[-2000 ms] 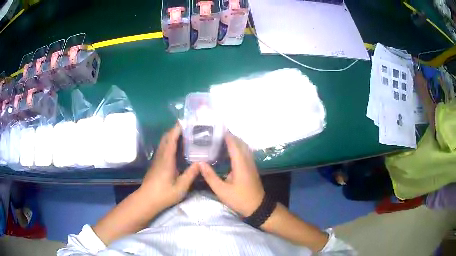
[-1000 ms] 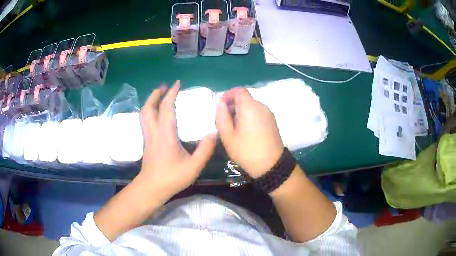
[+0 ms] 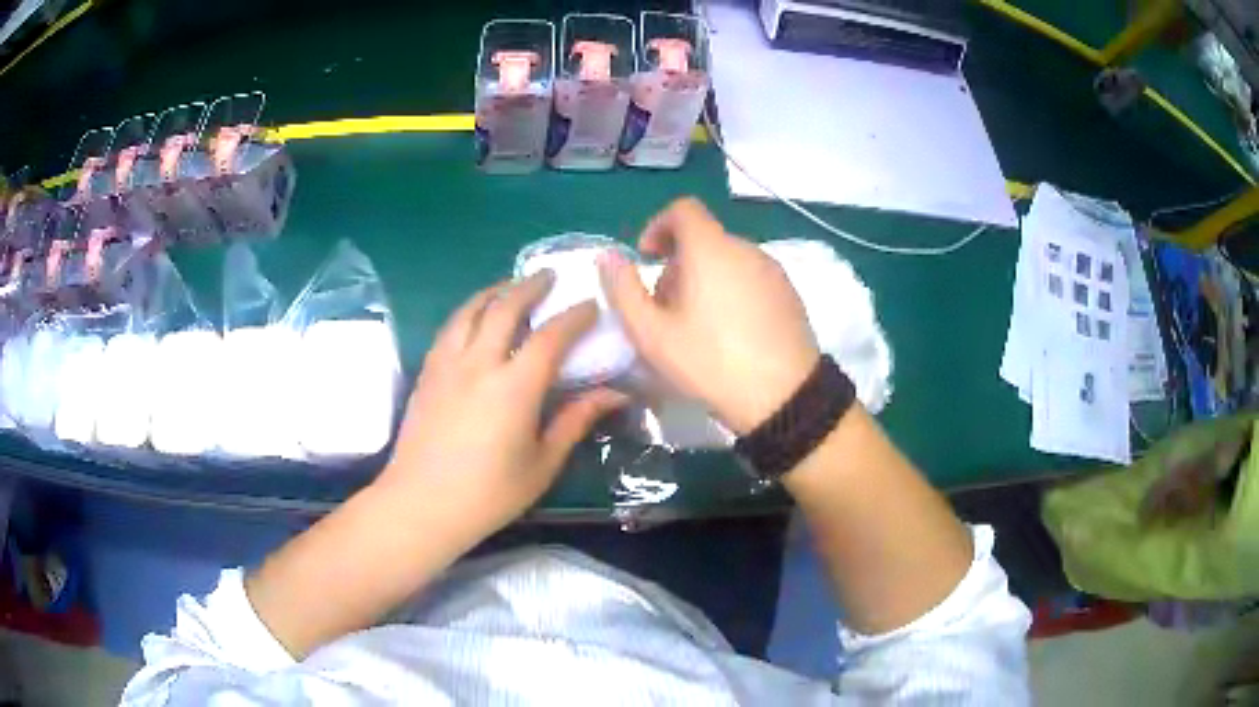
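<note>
A clear plastic box [image 3: 591, 321], its face bright whitish, is in front of me near the mat's middle. My left hand [image 3: 483, 401] has its fingers on the box's left and front side. My right hand [image 3: 725, 318] is at the box's right side, thumb at its upper right edge, fingers curled. Loose clear film [image 3: 638, 477] shows below the hands, partly hidden. The glaring white stack of poly bags [image 3: 845, 315] lies behind and right of my right hand, which covers part of it.
Bagged boxes [image 3: 345, 387] stand in a row at left, unbagged boxes [image 3: 228, 187] behind them. Three unbagged boxes [image 3: 594, 118] stand at the back. A white sheet [image 3: 863, 145] carries a dark device [image 3: 870, 31]; a cable runs below. Printed papers [image 3: 1084, 318] and another person's yellow-green garment [image 3: 1153, 518] are at right.
The box first stood between both hands with its print showing; now its face is whitish. Since one second ago my left fingers have moved onto it, and my right hand has shifted right.
</note>
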